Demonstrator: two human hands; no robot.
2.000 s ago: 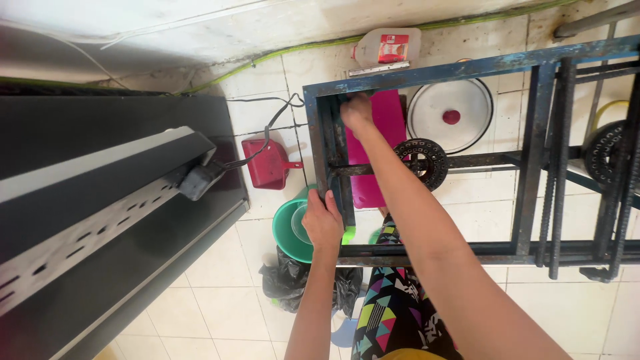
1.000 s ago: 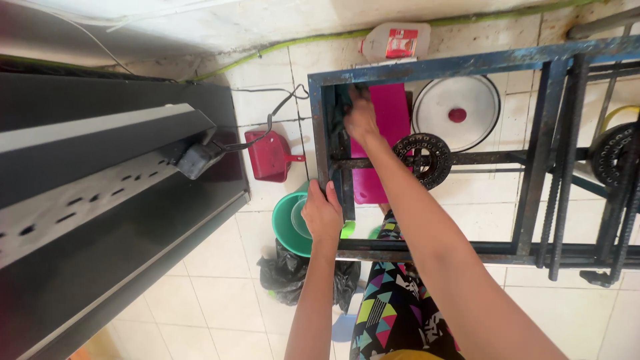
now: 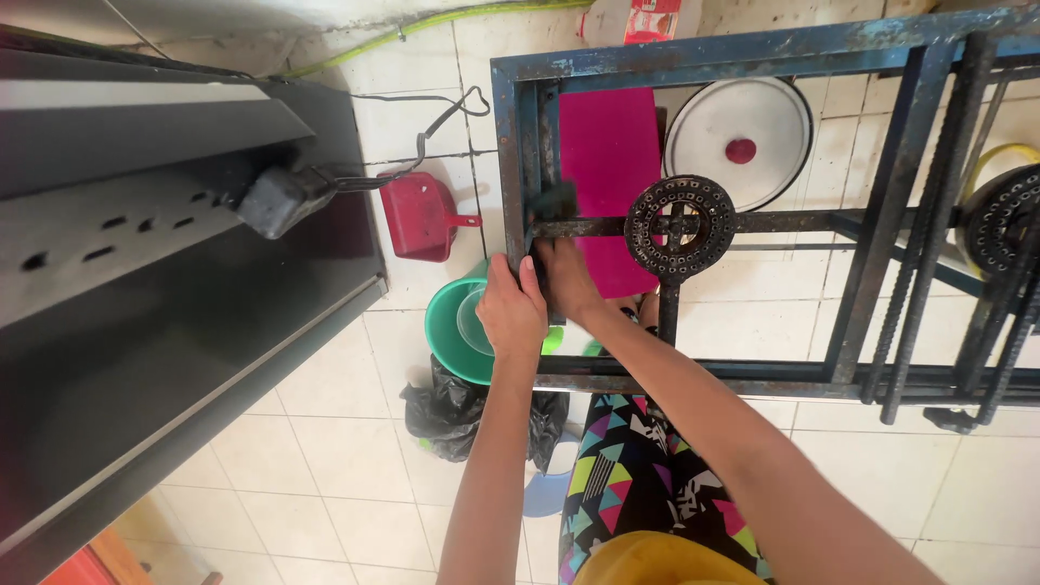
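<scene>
A blue metal stove frame [image 3: 727,55] with rusty bars and a round cast-iron gas burner [image 3: 680,226] spans the right half. My left hand [image 3: 513,305] grips the left bar of the frame, thumb on top. Inside that bar, my right hand [image 3: 567,276] reaches in below the burner's dark crossbar, its fingertips hidden. A blurred dark greenish cloth or pad [image 3: 556,201] shows just above the crossbar by my right hand; whether the hand holds it is not plain.
Below the frame lie a magenta panel [image 3: 609,146] and a white lid with a red knob [image 3: 780,154]. A red dustpan [image 3: 416,215], a green bucket [image 3: 443,325] and a black plastic bag [image 3: 451,414] are on the tiled floor. A dark appliance [image 3: 187,325] with a plugged cord fills the left.
My right hand has moved down the inside of the frame's left end, from near the top corner to below the crossbar. My left hand stays on the left bar.
</scene>
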